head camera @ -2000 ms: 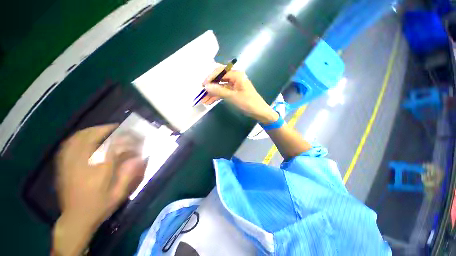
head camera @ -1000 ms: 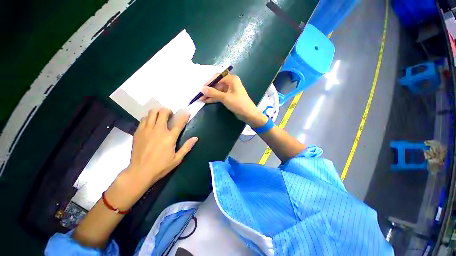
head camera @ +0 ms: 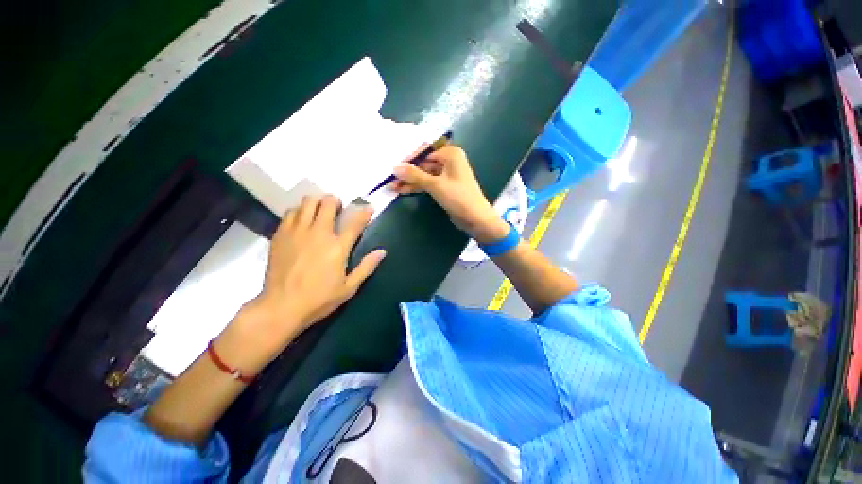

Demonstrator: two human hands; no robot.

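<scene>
The white release paper [head camera: 326, 132] with a notched edge lies on the green surface beside the tray. My left hand [head camera: 312, 255] rests spread on its near edge, fingers apart and holding nothing visible. My right hand [head camera: 449, 184] holds the dark tweezers [head camera: 408, 166] with a gold part, tips pointing down at the paper's right edge. A small grey piece [head camera: 360, 200] shows near the tips and my left fingertips. The open tablet, with its silver-white battery [head camera: 213, 307] and circuit board [head camera: 142, 380], lies in the black tray [head camera: 109, 284] at left, partly hidden by my left forearm.
The green bench [head camera: 416, 260] runs diagonally, with a worn white rail [head camera: 123, 109] beyond the tray. A dark strip [head camera: 543, 43] lies at the bench's far right edge. Blue stools [head camera: 595, 113] stand on the grey floor to the right. A white round object shows behind my right wrist.
My left hand moved from over the tablet onto the paper. The tweezers stay in my right hand, over the paper's right edge. A small grey piece now shows by their tips.
</scene>
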